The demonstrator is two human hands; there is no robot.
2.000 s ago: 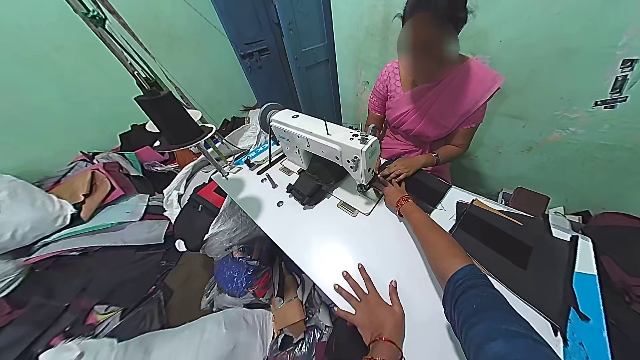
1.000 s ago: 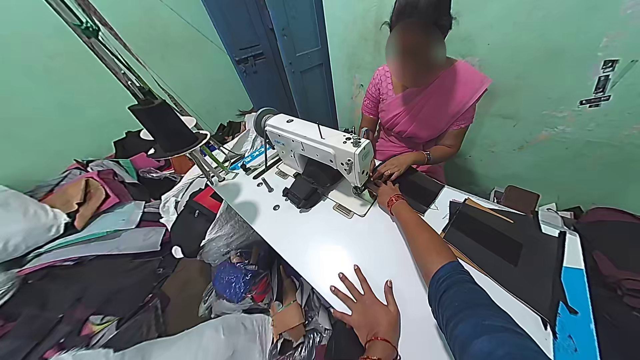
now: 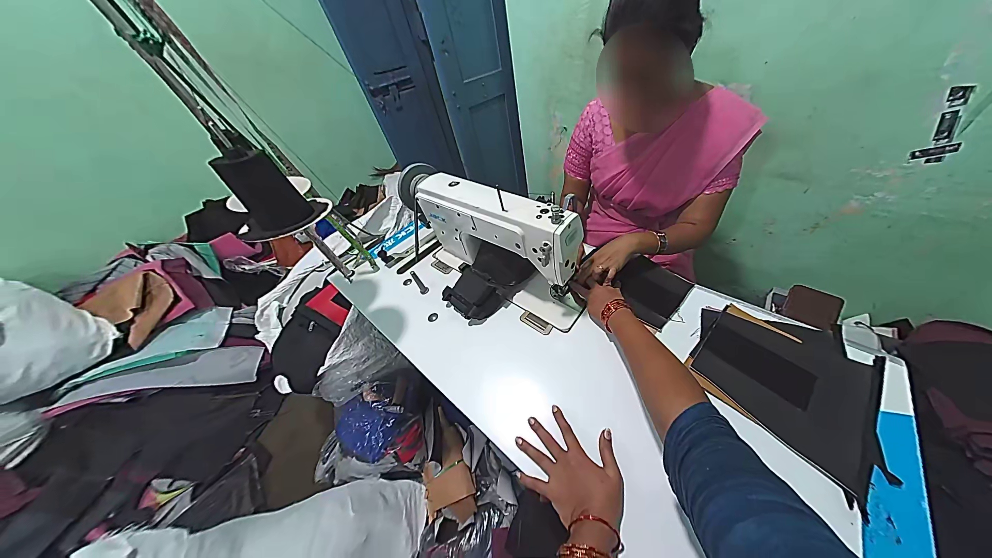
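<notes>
My left hand (image 3: pixel 577 473) rests flat on the white sewing table (image 3: pixel 496 380) with its fingers spread and nothing in it. Reaching across the table, my right hand (image 3: pixel 601 301) is at the needle end of the white industrial sewing machine (image 3: pixel 496 225), touching dark fabric there; its fingertips are partly hidden, so a grip cannot be told. A co-worker's hand (image 3: pixel 608 258) is just beyond it, on the black fabric piece (image 3: pixel 651 291) that extends to the right of the needle. More black fabric (image 3: pixel 488 279) lies bunched under the machine's arm.
Black cut panels (image 3: pixel 790 387) with brown edging lie at the table's right. A black thread cone (image 3: pixel 263 194) stands on a holder at left. A small bolt-like metal part (image 3: pixel 419 283) lies left of the machine. Heaped fabric and bags fill the left side; a person sits across.
</notes>
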